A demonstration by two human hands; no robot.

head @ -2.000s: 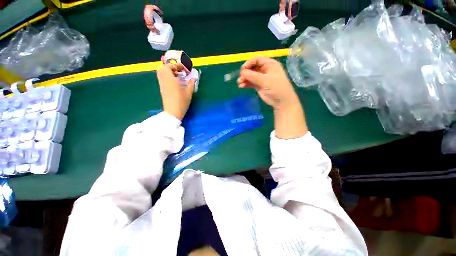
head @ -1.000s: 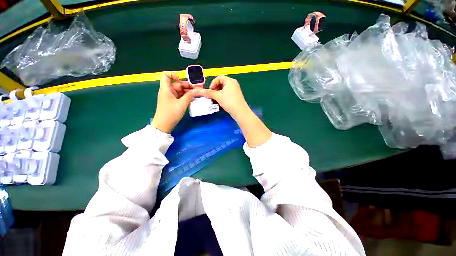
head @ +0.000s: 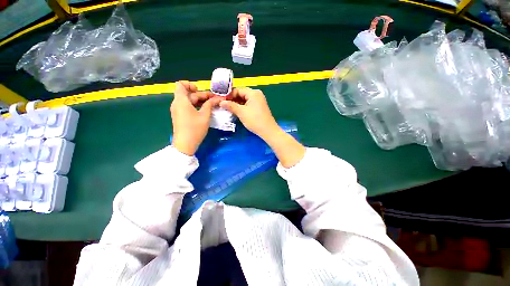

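Observation:
A smartwatch (head: pixel 222 81) with a pale, shiny face stands upright above a white stand (head: pixel 222 119) in front of me. My left hand (head: pixel 190 115) grips the band from the left, just below the watch case. My right hand (head: pixel 253 111) pinches the band from the right, its fingertips almost meeting the left ones. The fingers hide the band and the upper part of the stand. A blue film sheet (head: pixel 226 165) lies under my forearms. Whether a film piece is at my fingertips I cannot tell.
Two pink-banded watches on white stands (head: pixel 244 51) (head: pixel 369 41) are beyond the yellow stripe (head: pixel 151 89). Clear plastic covers (head: pixel 414 95) heap at the right; crinkled clear plastic (head: pixel 98 56) lies at the back left. Grouped white stands (head: pixel 53 159) are at the left.
My right hand has come from the right to the watch and stays there. The watch face has turned from dark to pale and shiny. The far watches and back-left plastic have shifted right.

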